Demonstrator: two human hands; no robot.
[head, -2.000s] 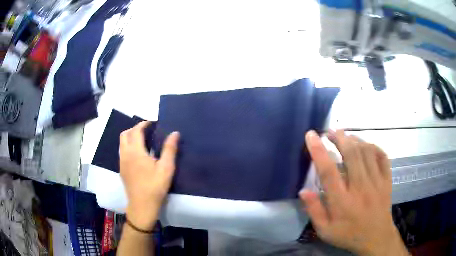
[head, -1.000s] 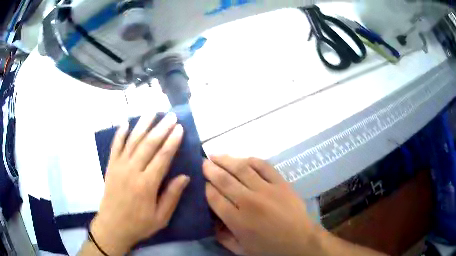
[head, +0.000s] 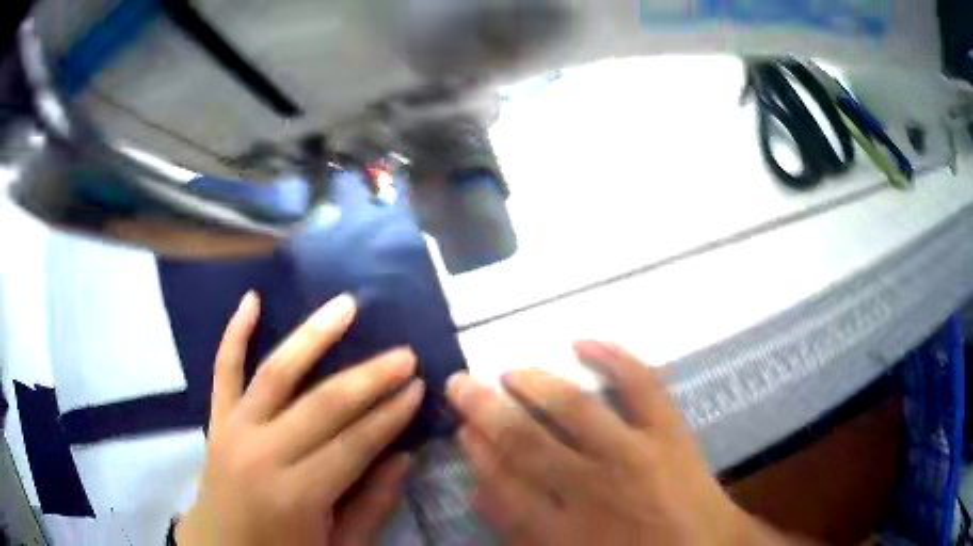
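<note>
A navy fabric panel (head: 373, 304) lies on the white table, its far end under the sewing machine head (head: 320, 64) at the blurred needle area (head: 373, 176). A grey attachment (head: 475, 229) stands just right of the panel's far end. My left hand (head: 309, 437) lies flat on the panel, fingers spread. My right hand (head: 597, 459) has a fingertip at the panel's right edge. Its thumb is hidden, so I cannot tell if it grips the cloth. White fabric (head: 139, 469) with a navy strip (head: 128, 416) lies at the left.
Black-handled scissors (head: 790, 128) and yellow-green and blue snips (head: 875, 133) lie at the back right. A printed ruler (head: 790, 357) runs along the grey front edge. A blue basket (head: 934, 427) is below at the right. The machine head fills the upper left.
The view has moved nearer the machine. The panel, first held between my hands left of the machine, is now at the needle area. My left hand moved onto the panel.
</note>
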